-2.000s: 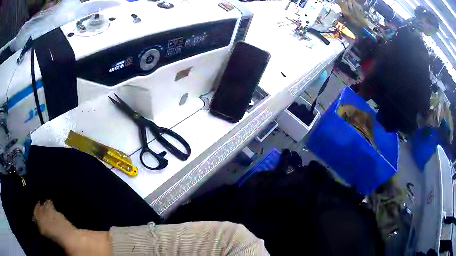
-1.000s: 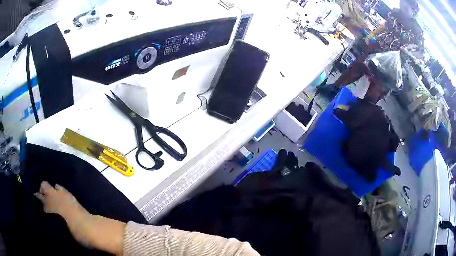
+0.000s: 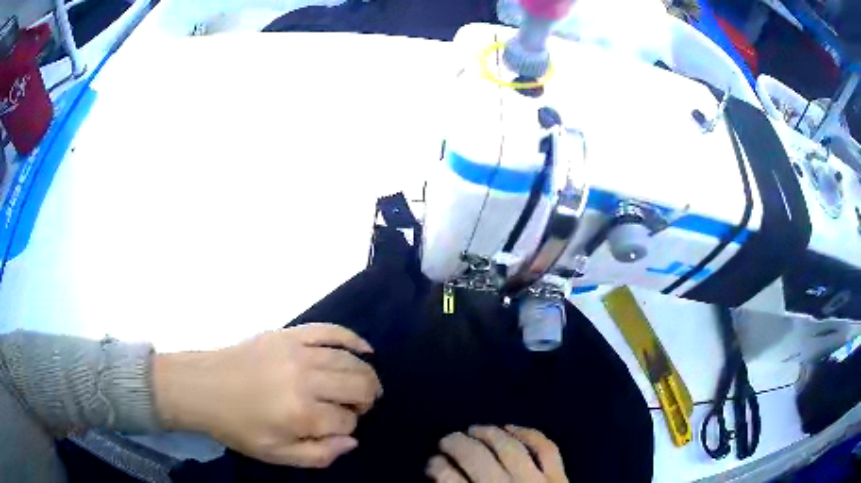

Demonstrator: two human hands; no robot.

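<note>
Black fabric (image 3: 453,377) lies under the sewing machine head (image 3: 491,189) and spreads towards me. The presser foot and needle area (image 3: 477,274) is over its upper part, with a small yellow-green piece beside it. My left hand (image 3: 302,391) is on the cloth's left part, fingers curled and close together on the fabric. My right hand (image 3: 500,458) is on the cloth at the bottom centre, fingers bent, cut off by the picture's edge. What lies under its fingertips is hidden.
A flat mustard strip with a yellow-handled part (image 3: 651,363) lies right of the cloth. Black fabric shears (image 3: 732,406) lie farther right. A small black swatch (image 3: 395,209) is left of the head. A yellow ring (image 3: 516,66) surrounds the post below a pink part. A red container (image 3: 24,99) stands far left.
The view has swung left to the needle area. Both hands now show on the cloth; earlier only one hand showed there. The phone and blue crate have left the view.
</note>
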